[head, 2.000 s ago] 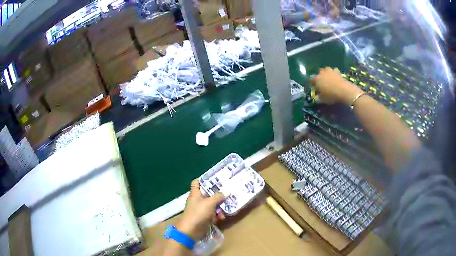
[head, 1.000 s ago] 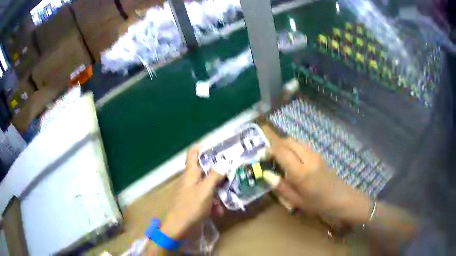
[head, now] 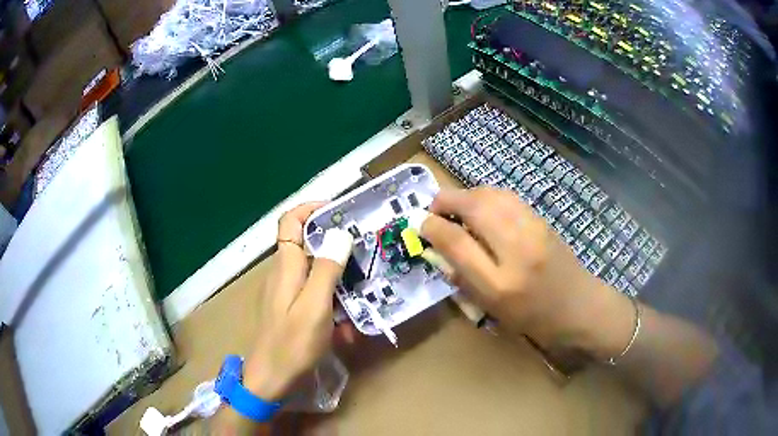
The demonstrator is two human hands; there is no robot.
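Observation:
A white housing shell point(head: 375, 209) lies open side up in front of me, ribs and slots showing. My left hand point(head: 300, 285) holds its left side, with a pale finger cot on the thumb inside the rim. A small green circuit board point(head: 394, 243) with a yellow part sits inside the shell, with thin red and dark wires beside it. My right hand point(head: 503, 260) has its fingers on the board's right side; its fingertips partly hide the board. A white cord point(head: 183, 413) with a clear plastic bag point(head: 328, 383) lies below my left hand.
A brown carton of block components point(head: 546, 187) is at right, PCB stacks point(head: 589, 51) behind it. A grey post point(head: 420, 64) stands by the green conveyor belt point(head: 247, 162), which carries a bagged cord point(head: 358, 55). A white board point(head: 77, 289) is at left. A tool's end shows under my right hand.
My right hand came from the PCB stacks to the shell with a board, which now sits deeper inside it. The view has shifted, and the shell has turned slightly.

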